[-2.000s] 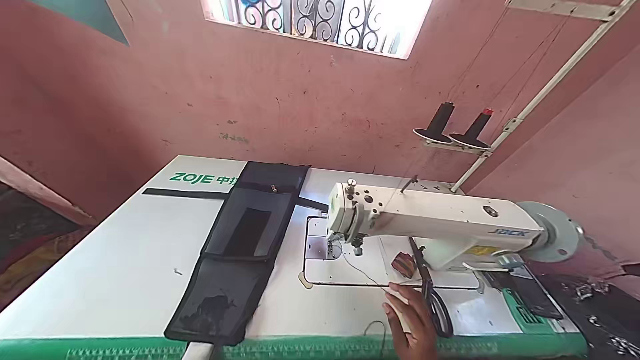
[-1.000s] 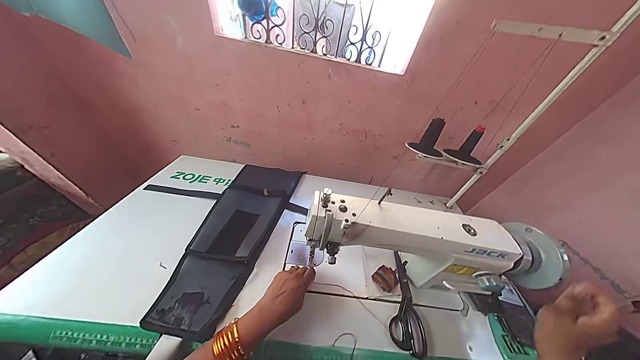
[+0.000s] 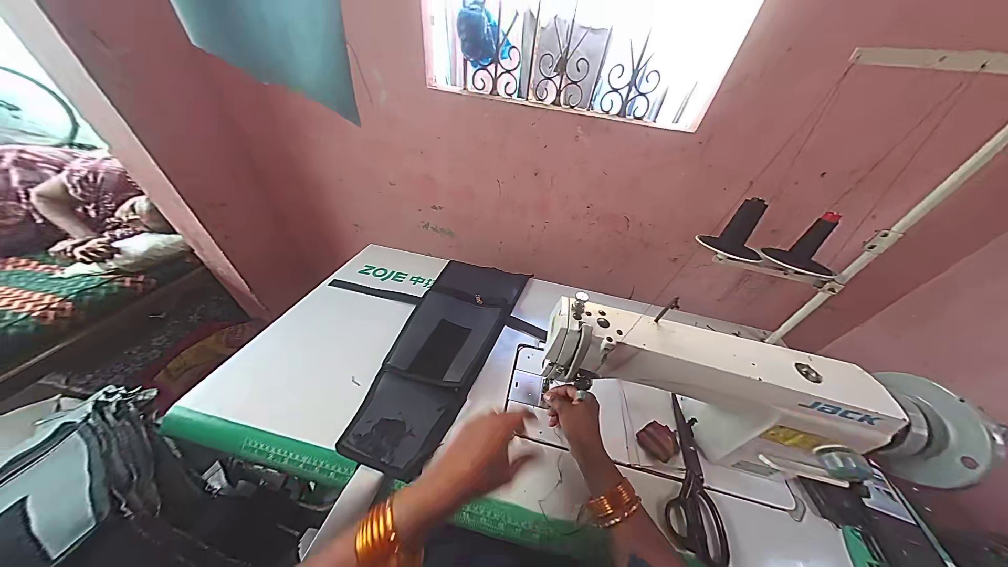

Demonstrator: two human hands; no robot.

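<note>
My right hand (image 3: 577, 417) is at the needle area of the white Jack sewing machine (image 3: 724, 382), its fingertips pinched together. A thin thread (image 3: 557, 476) trails below it; whether the fingertips hold it cannot be told. My left hand (image 3: 484, 453), blurred, hovers just left of it with fingers apart and nothing seen in them. A long black fabric panel with mesh sections (image 3: 433, 358) lies on the table to the left, a dark strap across its upper part. Black-handled scissors (image 3: 693, 504) and a small dark red bundle (image 3: 657, 441) lie right of my right hand.
Two dark thread cones (image 3: 740, 228) (image 3: 811, 244) stand on a rack behind the machine. The white table (image 3: 291, 362) has a green front edge with a printed ruler. Stacked dark fabric pieces (image 3: 118, 465) sit at lower left. A person (image 3: 87, 197) lies beyond the doorway.
My left hand has left the needle area and drawn back toward the front. My right hand has moved from beside the handwheel to the needle. The view now takes in more of the left side.
</note>
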